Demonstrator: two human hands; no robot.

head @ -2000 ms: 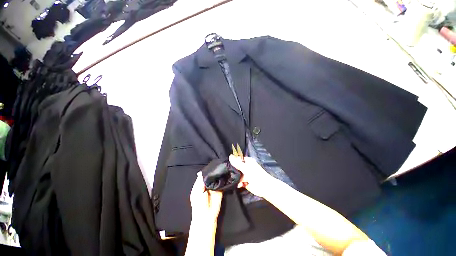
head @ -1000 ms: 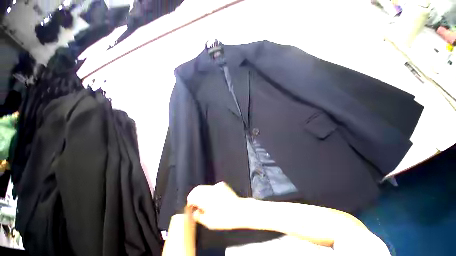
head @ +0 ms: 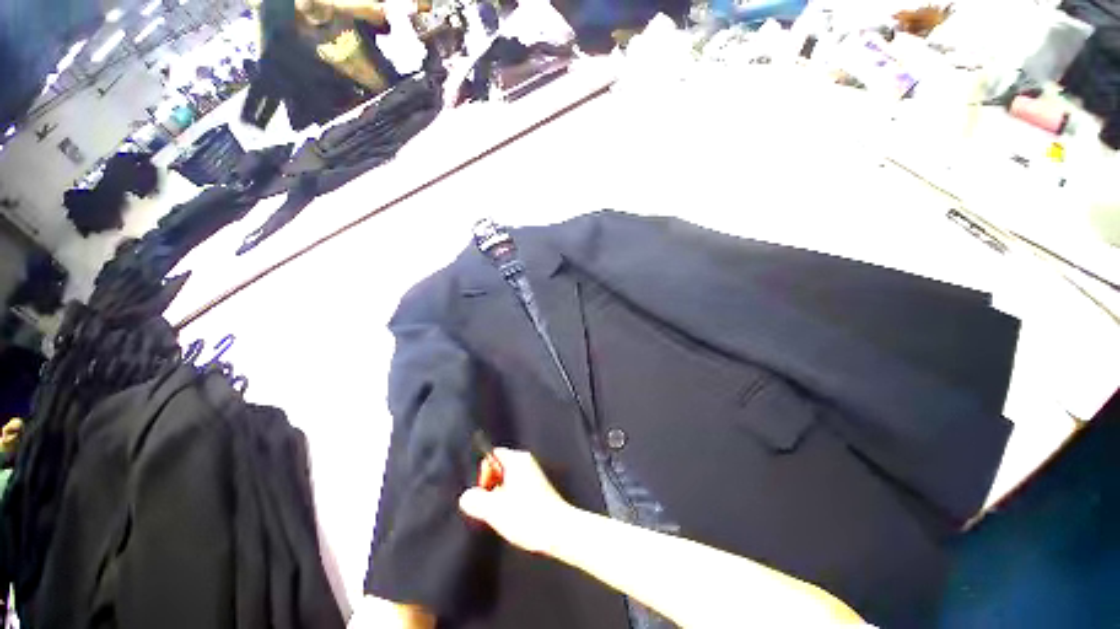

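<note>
A dark suit jacket [head: 762, 492] lies front up on the white table, with a single button [head: 615, 437] and a strip of shiny lining [head: 626, 492] showing at the front opening. My right hand [head: 522, 498] is closed on small thread snips with a red-orange grip [head: 491, 472], over the sleeve [head: 430, 492] on the jacket's left side in the picture. My left hand is hidden at the sleeve's lower end; only a bit of my left wrist [head: 399, 613] shows at the bottom edge.
Black jackets with hooks hang in a row [head: 184, 504] at the left. Dark garments [head: 356, 135] lie beyond the table's brown line, with a person [head: 313, 62] behind. A pink-red spool [head: 1039, 113] and a thin black stick [head: 976, 230] lie at the right on the table [head: 737, 160].
The view has tilted up. The sleeve end is no longer bunched up between both hands; the sleeve lies longer. My right hand has moved onto the sleeve, and my left is now hidden.
</note>
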